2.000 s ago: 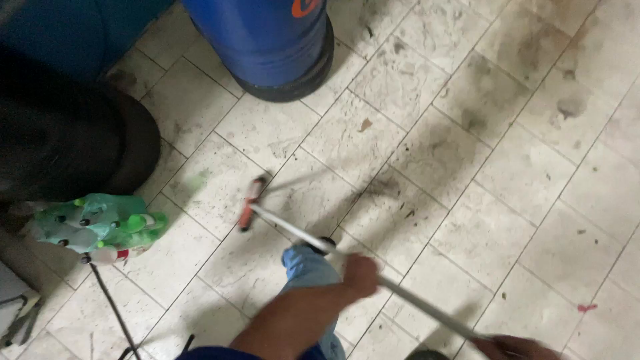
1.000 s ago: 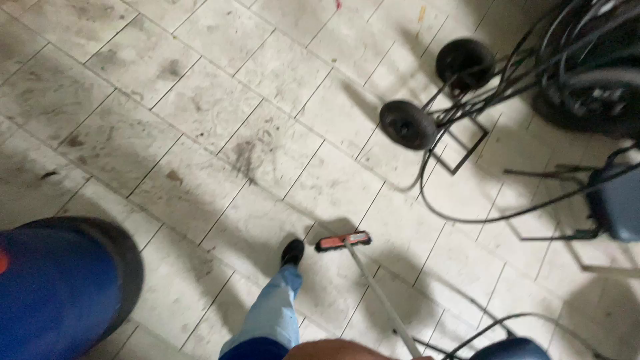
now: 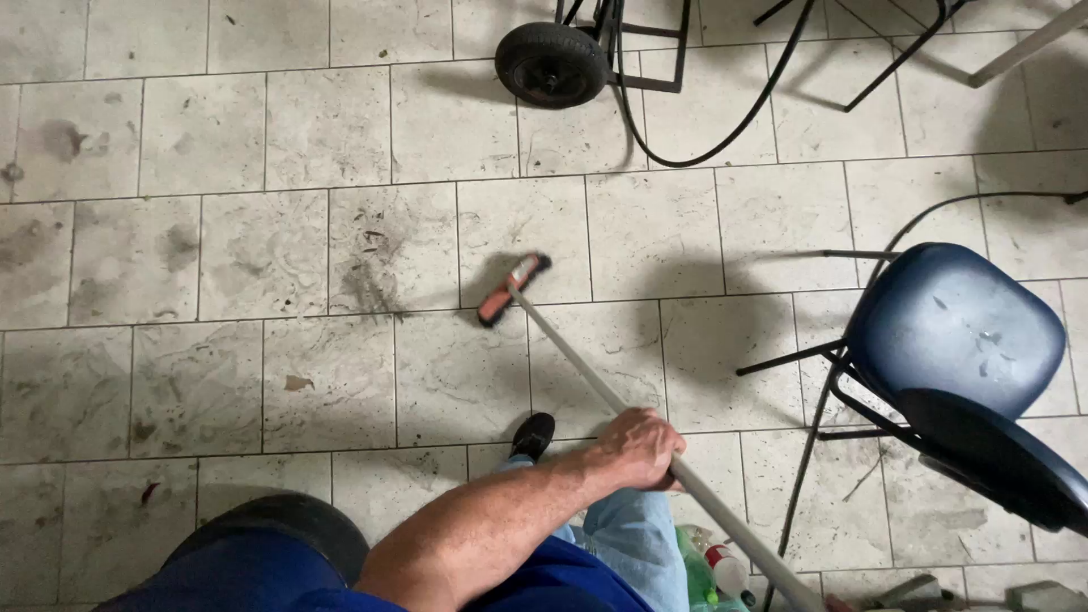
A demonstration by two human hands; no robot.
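My left hand (image 3: 642, 446) is closed around the pale handle (image 3: 586, 370) of a push broom, in front of my body. The broom's orange-red head (image 3: 513, 289) with dark bristles rests on the tiled floor, tilted and a little blurred, left of the handle. At the bottom edge, only a sliver of my right hand (image 3: 837, 603) shows against the handle's near end; the rest is out of frame. Dark marks and bits of debris (image 3: 372, 240) lie on the tiles to the left of the broom head.
A blue chair (image 3: 956, 327) with black metal legs stands at right, a black hose (image 3: 803, 484) beside it. A wheeled frame's black tire (image 3: 551, 65) is at the top. Plastic bottles (image 3: 701, 569) lie near my leg. A blue drum (image 3: 242, 565) stands at lower left.
The view has turned a lot. The broom head has swung from lying nearly level in view to a slant. The left hand, hidden a second ago, shows again on the handle.
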